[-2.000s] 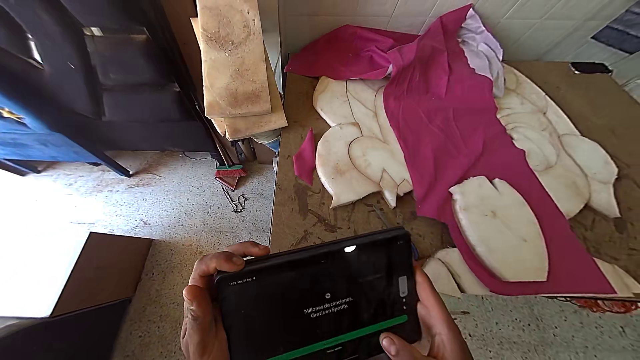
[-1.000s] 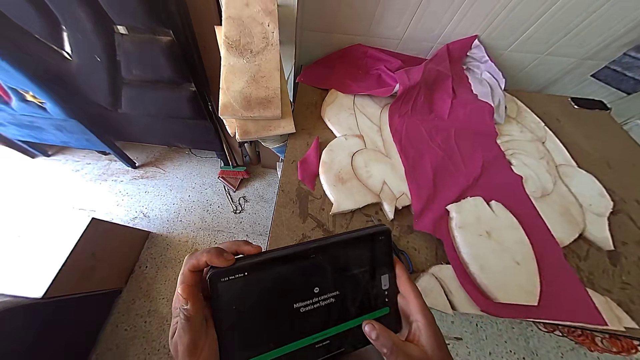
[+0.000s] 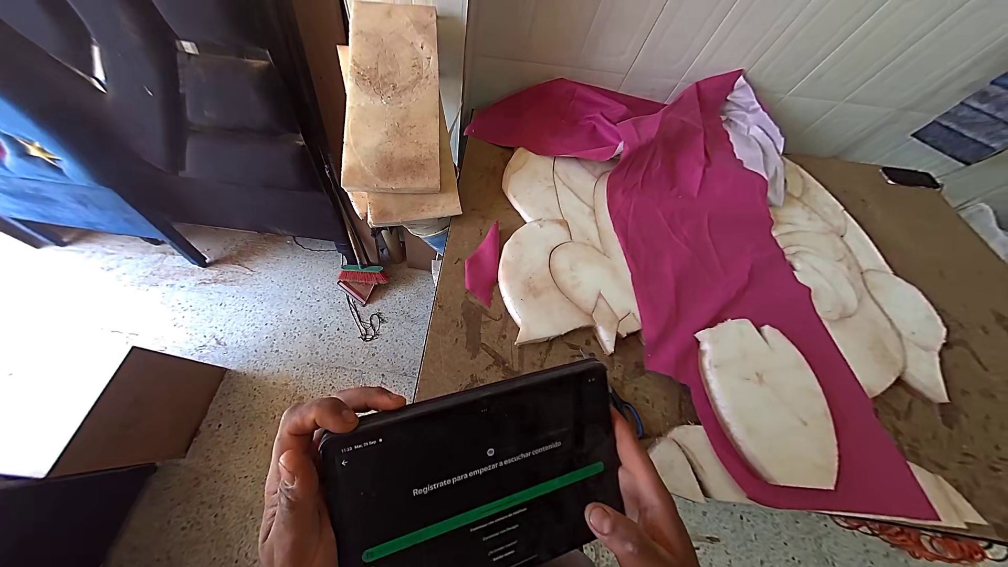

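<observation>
Between both hands is a black tablet (image 3: 472, 472), its lit screen showing a dark page with writing and a green bar. My left hand (image 3: 303, 472) grips its left edge, fingers over the top corner. My right hand (image 3: 642, 504) holds the right edge, the thumb over the screen's lower right. Beyond the tablet, a magenta fabric piece (image 3: 693, 228) drapes over cut cream foam pieces (image 3: 575, 268) on a brown tabletop (image 3: 472, 354). One rounded foam piece (image 3: 768, 402) rests on top of the fabric. A blue looped handle (image 3: 630, 413) peeks out beside the tablet's right edge.
Foam slabs (image 3: 394, 102) are stacked left of the table against the wall. On the floor stand a red-bristled broom (image 3: 362, 274) and a brown panel (image 3: 142, 405). Dark upholstered furniture (image 3: 236, 118) fills the upper left. A phone (image 3: 909, 178) lies at the table's far right.
The tablet's screen has changed to a different page, with the green bar higher and more lines of writing below it. My right thumb has moved off the bar. Both hands keep hold of the tablet.
</observation>
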